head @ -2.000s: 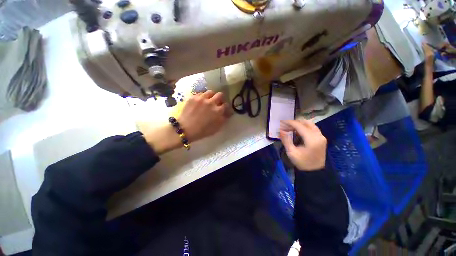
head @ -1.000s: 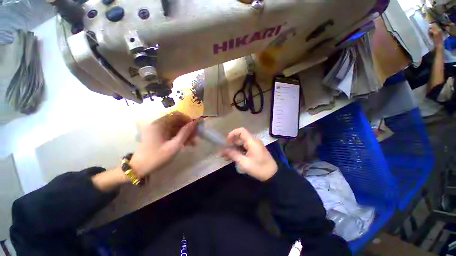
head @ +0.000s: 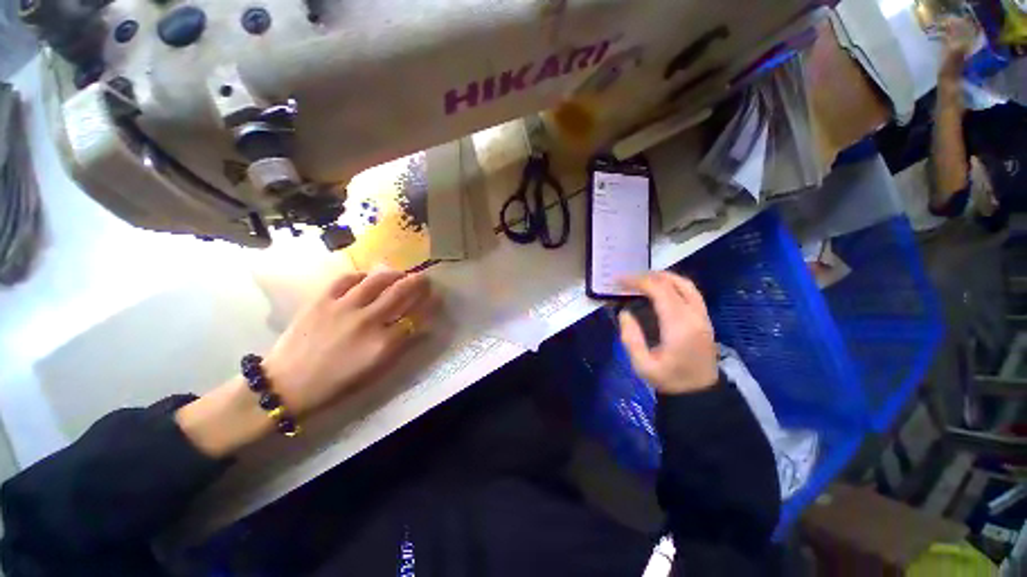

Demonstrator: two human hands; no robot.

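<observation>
My left hand (head: 351, 338) lies palm down on the white table (head: 146, 372), just in front of the needle area of the sewing machine (head: 372, 79). A pale piece, probably fabric (head: 512, 327), lies right of its fingers at the table edge; whether it runs under the hand is hidden. My right hand (head: 673, 333) is over the lower end of a smartphone (head: 619, 231) with a lit screen, fingertips at the screen, thumb apart, holding nothing visible. A grey strip (head: 451, 209) lies right of the yellow, dark-speckled bed (head: 389, 231).
Black-handled scissors (head: 535, 209) lie between the strip and the phone. Fanned grey pieces (head: 777, 147) lie beyond the phone. A grey bundle (head: 17, 186) is at the far left. Blue crates (head: 777, 304) stand below right. Another person's arm (head: 952, 135) shows at the upper right.
My right hand has moved from beside the left hand back to the phone, letting go of a small grey piece. My left hand now lies flatter. The view has shifted slightly.
</observation>
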